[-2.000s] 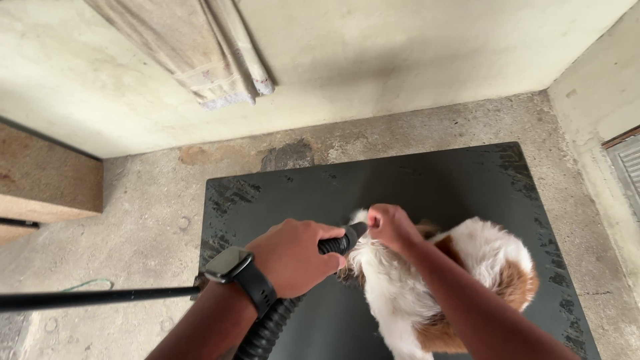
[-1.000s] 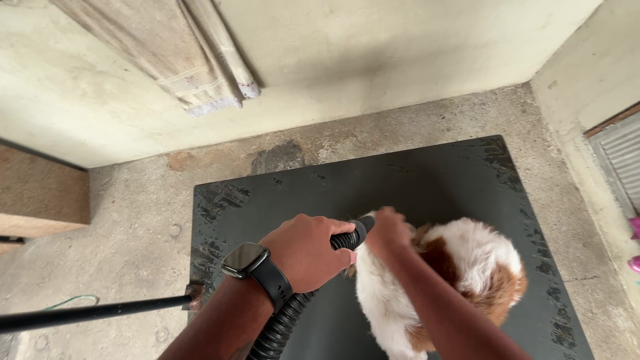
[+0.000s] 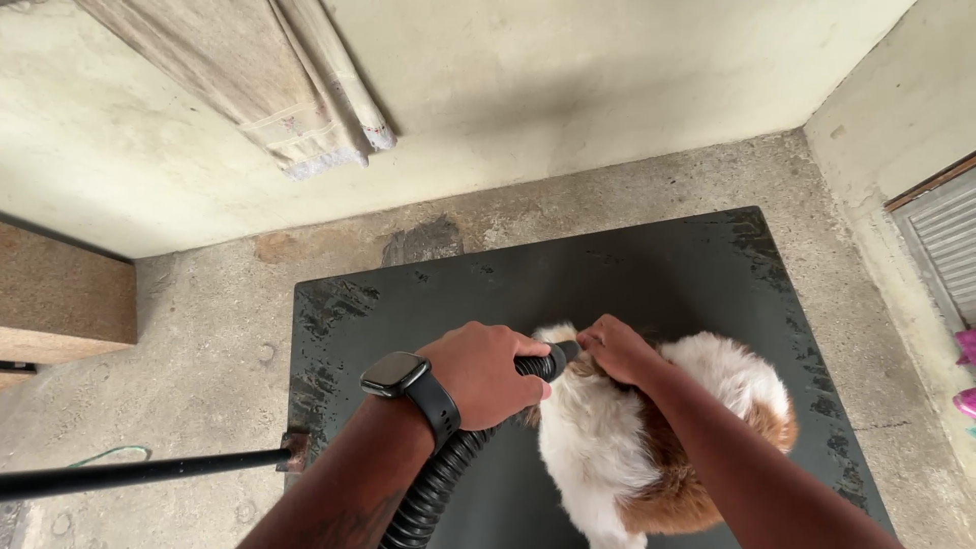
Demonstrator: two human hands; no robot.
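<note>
A brown and white long-haired dog (image 3: 602, 435) is on a black grooming table (image 3: 457, 297), seen from above. My left hand (image 3: 484, 374), with a black smartwatch (image 3: 396, 374) on its wrist, grips the end of a black corrugated dryer hose (image 3: 435, 488). The hose's tapered nozzle (image 3: 566, 354) points right, at the fur near the dog's head. My right hand (image 3: 614, 347) is closed on fur there, just beside the nozzle tip, and its forearm crosses over the dog's back. The dog's face is hidden.
A black metal arm (image 3: 152, 469) joins the table's left edge. Towels (image 3: 305, 114) hang on the wall behind. A wooden cabinet (image 3: 61, 290) stands at the left, and a louvred panel (image 3: 945, 236) is at the right.
Both hands stay close together at the dog's head end, the left still holding the hose. My right hand has shifted slightly against the fur.
</note>
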